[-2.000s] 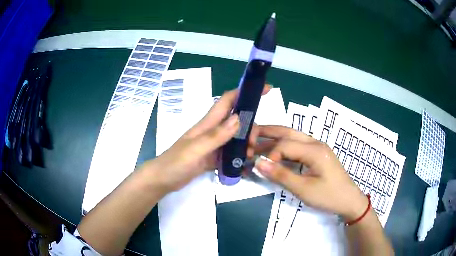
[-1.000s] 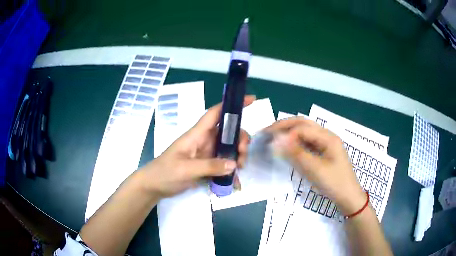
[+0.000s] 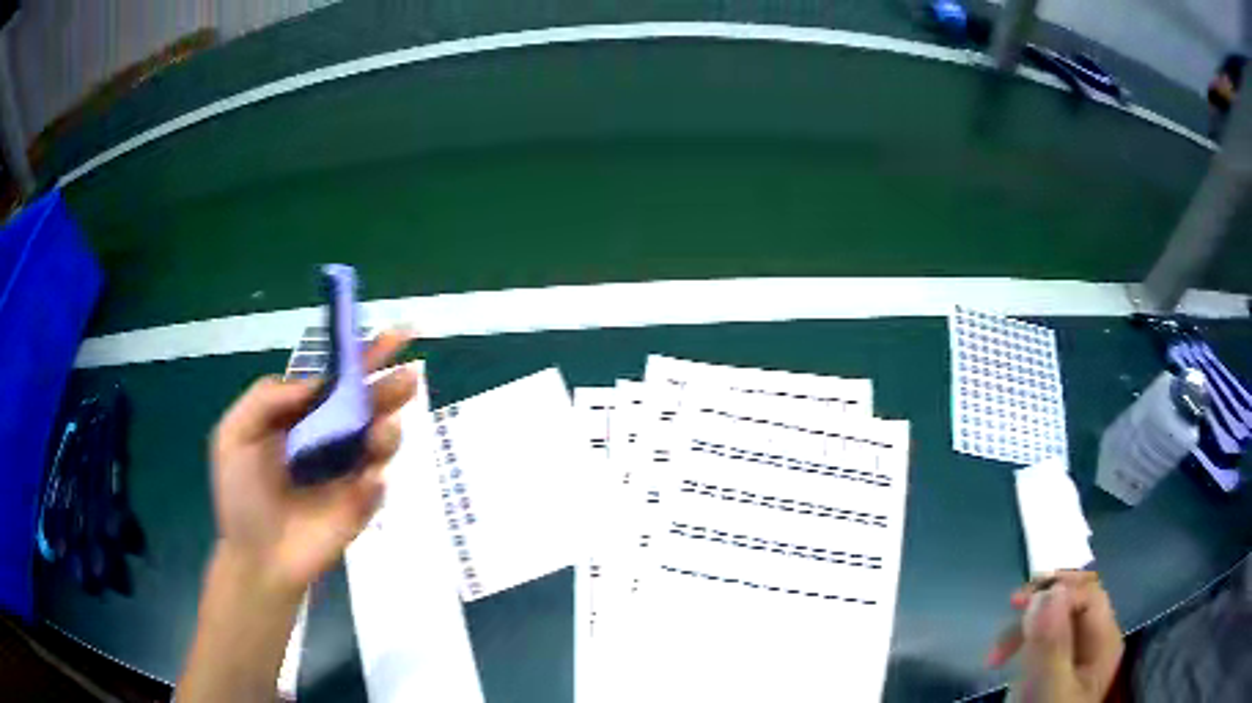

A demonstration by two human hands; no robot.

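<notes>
My left hand [image 3: 295, 481] holds a pen-shaped device [image 3: 334, 392] with a lavender and dark body, upright at the left, above the label strips; it is slightly blurred. My right hand [image 3: 1071, 639] is at the lower right, at the bottom end of the folded white wipes [image 3: 1055, 519]. Its fingertips are close together near the pad's lower edge; whether they pinch something is unclear. A long white label strip [image 3: 412, 604] lies partly behind my left hand.
Black-outlined label sheets [image 3: 776, 508] overlap at the centre, beside a small-mark sheet [image 3: 515, 474]. A dense sticker sheet [image 3: 1009, 385], whitish bottle [image 3: 1151, 437] and purple-black devices [image 3: 1215, 412] are right. Dark devices [image 3: 89, 494] and a blue bin [image 3: 48, 385] are left. A green conveyor [image 3: 618, 179] runs behind.
My left hand has moved left with the device, now turned to its lavender side. My right hand has left the device and moved to the lower right. The view has shifted, showing the bottle.
</notes>
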